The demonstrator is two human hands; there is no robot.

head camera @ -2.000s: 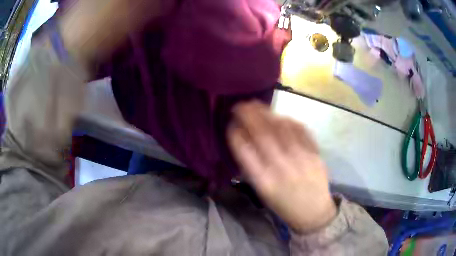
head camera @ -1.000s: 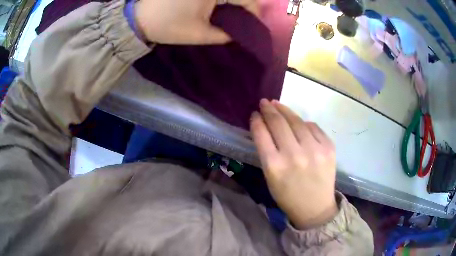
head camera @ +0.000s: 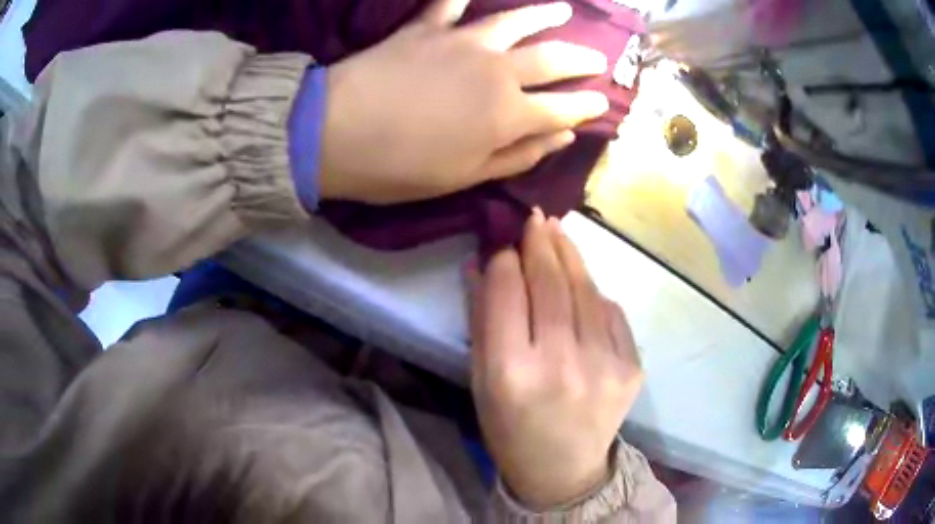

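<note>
Dark maroon cloth (head camera: 410, 227) lies on the white table, its far edge at the lit presser foot (head camera: 627, 63) of the sewing machine. My left hand (head camera: 461, 107) lies flat on the cloth with spread fingers, their tips close to the presser foot. My right hand (head camera: 554, 348) is at the cloth's near corner, fingers close together, the fingertips on the fabric; the thumb is mostly hidden. The cloth under my left palm is hidden.
A lilac scrap (head camera: 728, 230) lies on the yellowish bed by the brass-coloured spot (head camera: 681, 134). Scissors with green and red handles (head camera: 810, 381) lie to the right, near a patterned pink strip (head camera: 828, 256). A flat dark rectangle (head camera: 836, 435) and an orange-red object (head camera: 897, 466) are at the table's right end.
My left hand has moved right and flattened with spread fingers on the cloth, which it earlier held folded. My right hand stays at the cloth's near corner. The view has shifted and tilted.
</note>
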